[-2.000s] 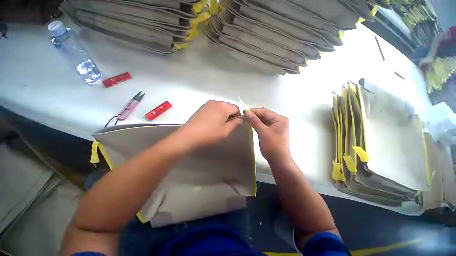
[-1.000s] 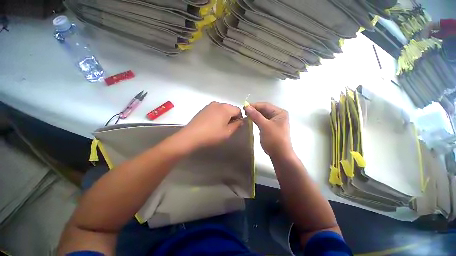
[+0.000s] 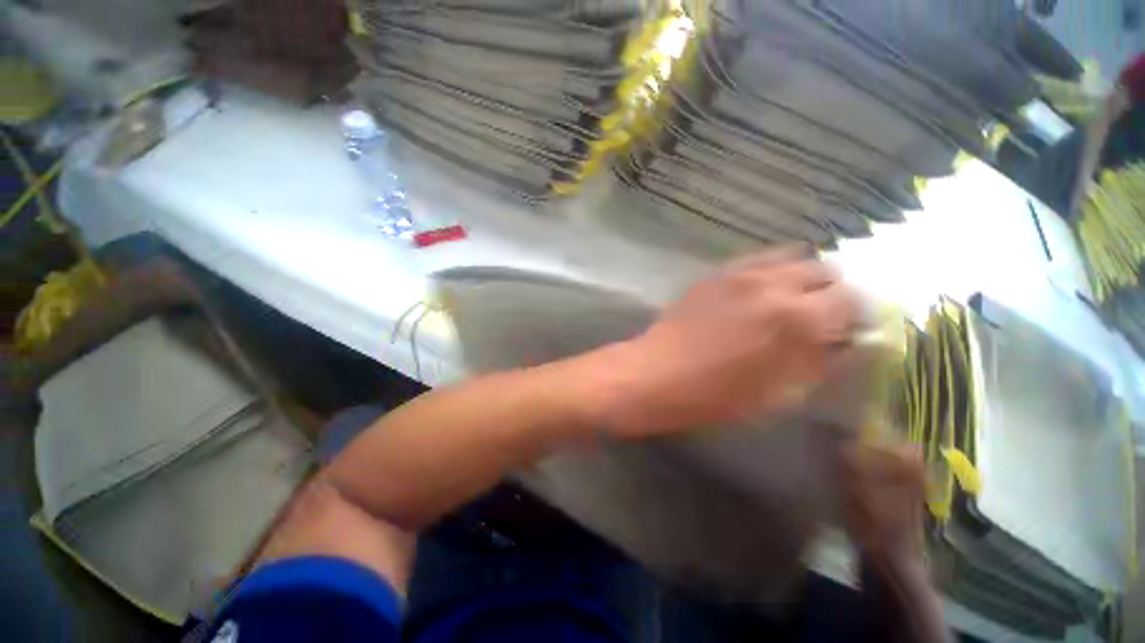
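Observation:
A beige bag (image 3: 640,502) with yellow edging hangs over the table's front edge, blurred by motion. My left hand (image 3: 747,339) is over its upper right part, fingers bent near the corner; blur hides whether it grips. My right hand (image 3: 885,496), lower and darker, is closed at the bag's right edge, beside the small stack. Thin cord loops (image 3: 414,324) show at the bag's left corner. The snips' body is not visible.
Tall grey-brown bag stacks (image 3: 804,113) stand at the back. A small yellow-edged stack (image 3: 1048,440) lies right. A water bottle (image 3: 379,176) and one red piece (image 3: 440,235) are behind the bag. Beige bags (image 3: 151,465) lie low left, with a yellow heap (image 3: 57,302) beyond.
The view has swung left. The bag and both hands have moved right, up against the small stack. The bag now covers where the snips and the nearer red piece lay.

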